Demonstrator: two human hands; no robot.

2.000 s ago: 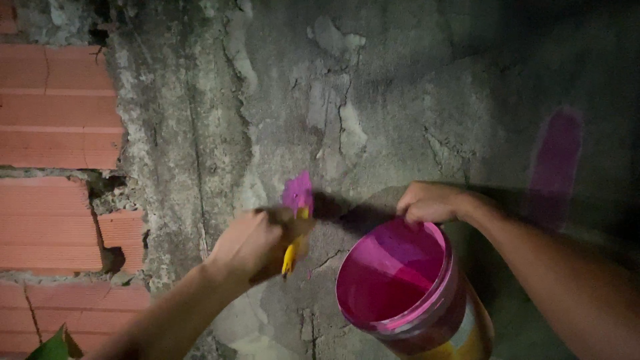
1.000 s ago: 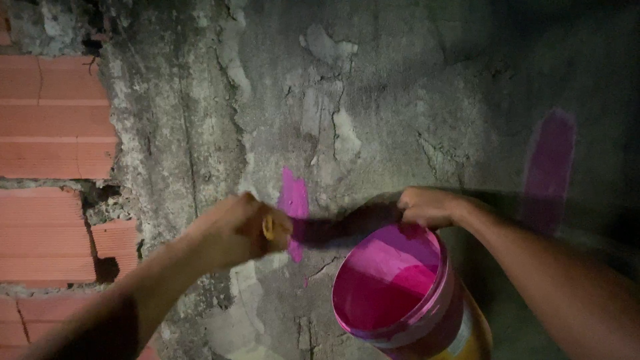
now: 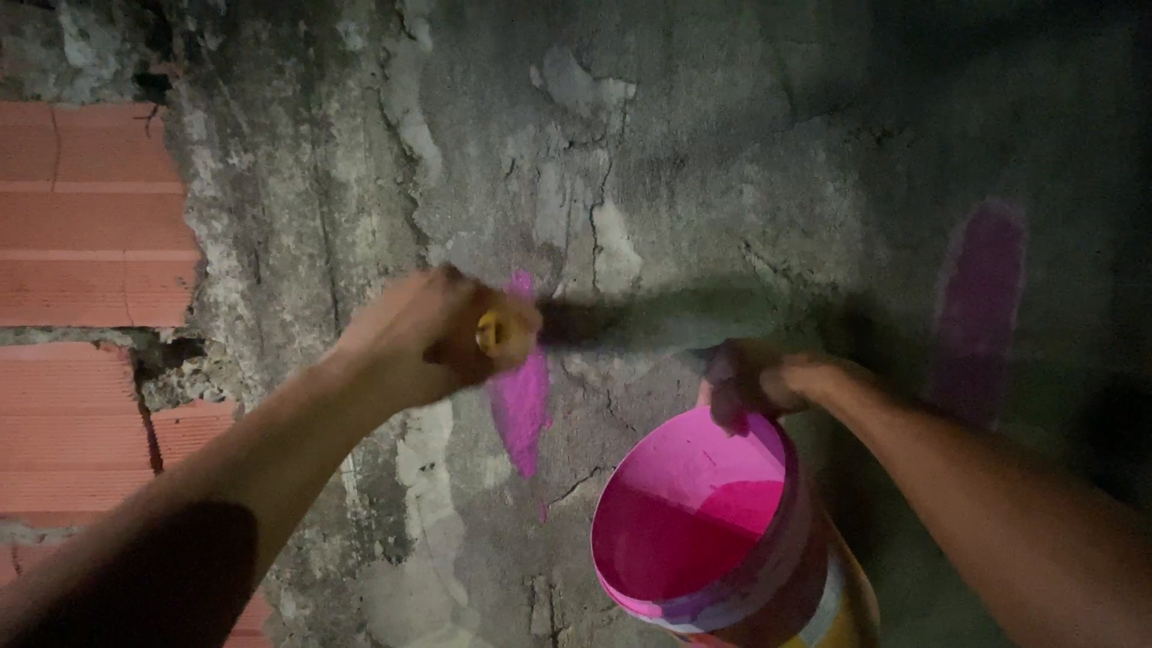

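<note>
My left hand (image 3: 450, 337) is closed around a yellow handle (image 3: 490, 333), seen end-on and blurred; the tool's head is hidden behind the fingers. Just behind this hand, a pink paint streak (image 3: 522, 414) runs down the cement wall. To the right, my right hand (image 3: 747, 382) grips the upper rim of a plastic bucket (image 3: 810, 531), which tilts with its mouth toward me. Pink paint (image 3: 684, 540) lies inside it, and its inner wall is coated pink.
Rough, cracked cement plaster (image 3: 702, 180) fills most of the view. Exposed hollow clay bricks (image 3: 81, 405) show at the left behind a broken plaster edge. A darker purple-pink painted stripe (image 3: 979, 306) stands on the wall at the right.
The pink mark on the wall now reaches lower than two seconds ago. My left hand has shifted, and the yellow handle, seen from the side earlier, now points at me. The right hand keeps hold of the bucket.
</note>
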